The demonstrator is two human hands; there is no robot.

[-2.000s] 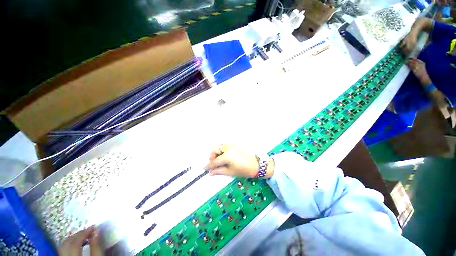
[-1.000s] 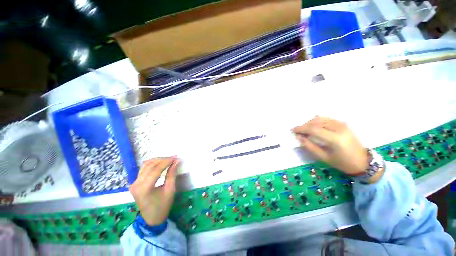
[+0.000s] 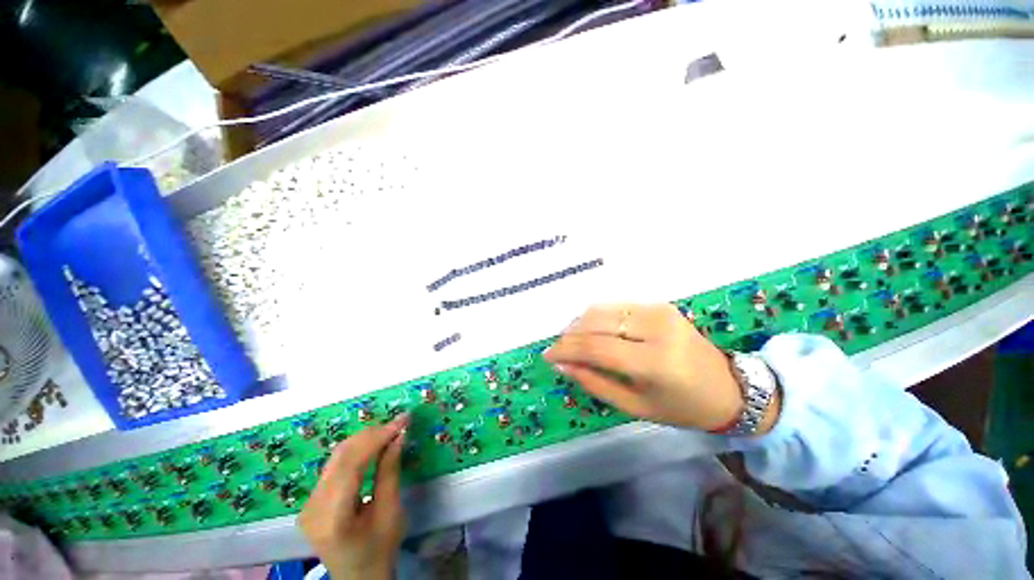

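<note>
The green circuit board panels run along the near bench edge, crowded with small parts. My left hand is over the panels, its thumb and forefinger tips close together. My right hand is over them further right, fingertips bunched and pointing left, with a silver watch on the wrist. Any tiny part between the fingertips of either hand is too small to make out. Small black components lie in two thin rows on the white surface beyond the panels, with a short piece of row nearer the panels.
A blue parts bin at left holds small silvery cylinders. Cream components lie beside it. A desk fan and brown components are at far left. A cardboard box with long dark rods is behind; a taped strip lies far right.
My right hand has moved left and nearer, from the white surface to over the panels. My left hand has moved down onto the panels. The view has shifted, bringing the bench closer.
</note>
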